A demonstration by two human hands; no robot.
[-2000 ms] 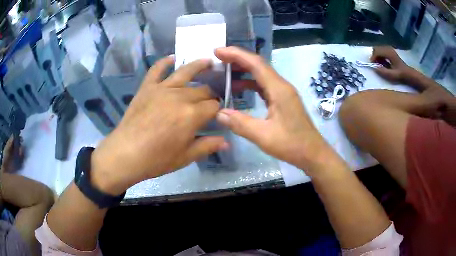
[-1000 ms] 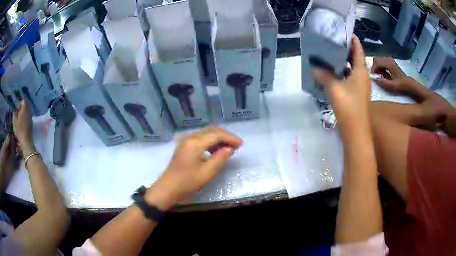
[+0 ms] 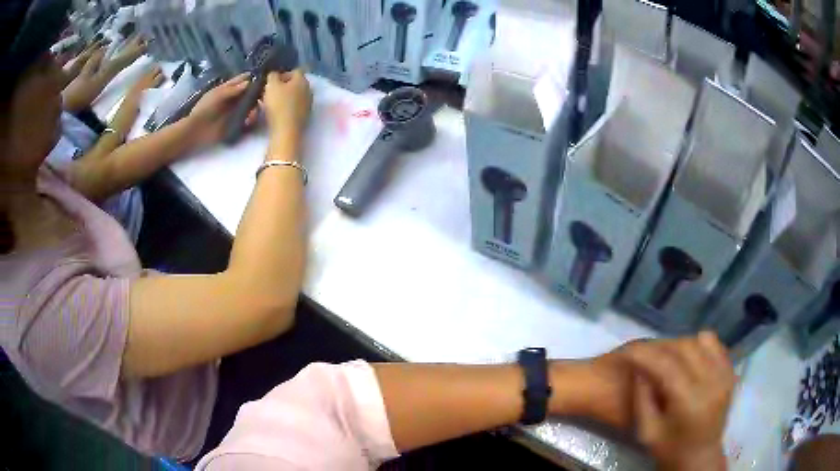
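My left hand (image 3: 649, 377), below a black wristband, is blurred near the front of the open retail boxes (image 3: 502, 198). A second hand shape (image 3: 691, 405), probably my right hand, overlaps it and runs to the bottom edge. Nothing held shows in either; finger closure is unclear. The pale blue-grey boxes stand upright in a row with raised flaps and printed fan pictures. One dark grey handheld fan (image 3: 368, 170) lies on the white tabletop (image 3: 396, 267), left of the row.
At left, a person in a pink top (image 3: 69, 313) holds a dark grey fan (image 3: 244, 101) with both hands. Further boxes (image 3: 401, 37) stand at the back. A pile of small dark accessories (image 3: 820, 386) and a white cable bundle (image 3: 803, 423) lie at right. The bench edge (image 3: 355, 336) runs diagonally.
The view has swung left, so the loose fan and boxes appear further right. The right hand no longer shows holding the filled box. The neighbour at left now shows much more fully.
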